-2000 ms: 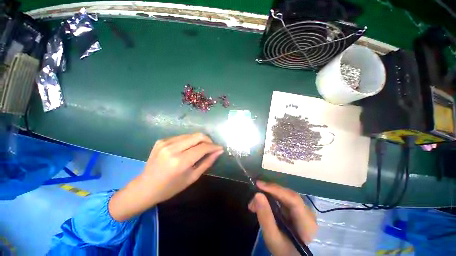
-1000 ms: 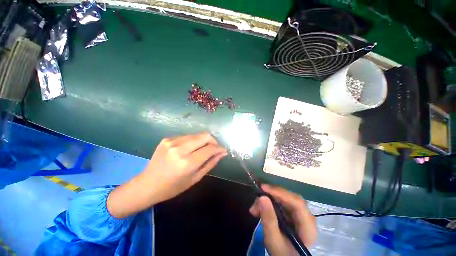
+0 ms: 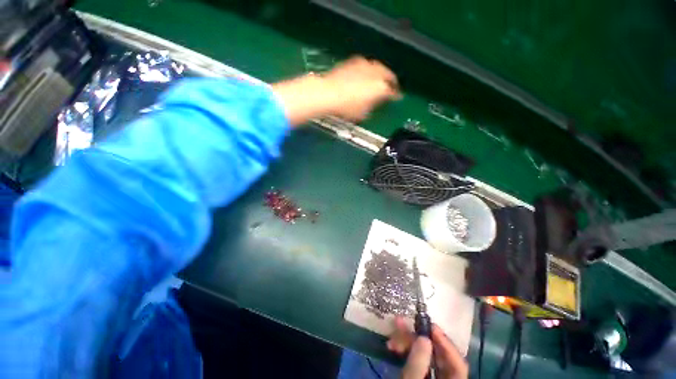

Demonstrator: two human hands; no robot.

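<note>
My left hand (image 3: pixel 354 90), blurred, is stretched out over the green conveyor (image 3: pixel 474 81) beyond the pale rail. Its fingers are curled; I cannot tell whether anything is in them. My right hand (image 3: pixel 428 357) is shut on the black soldering iron (image 3: pixel 422 322), its thin tip pointing up over the pale pad (image 3: pixel 450 285). A dense pile of grey-brown small metal parts (image 3: pixel 387 283) lies on the pad, left of the iron. A loose pile of dark-red components (image 3: pixel 284 206) lies on the green mat (image 3: pixel 274 266). Small pale-edged shapes, perhaps boards (image 3: pixel 446 114), are on the conveyor.
The fume fan (image 3: pixel 415 183) stands behind the pad. Beside it is a white cup (image 3: pixel 478 222) with silvery parts. The black soldering station (image 3: pixel 511 248) and yellow sponge (image 3: pixel 562 286) are at the right. Crumpled foil bags (image 3: pixel 78 122) lie at the left. Cables hang at the lower right.
My left hand has moved from the mat up and over the conveyor. The bright board no longer shows on the mat. The iron has moved right, over the pad. The view has shifted and tilted.
</note>
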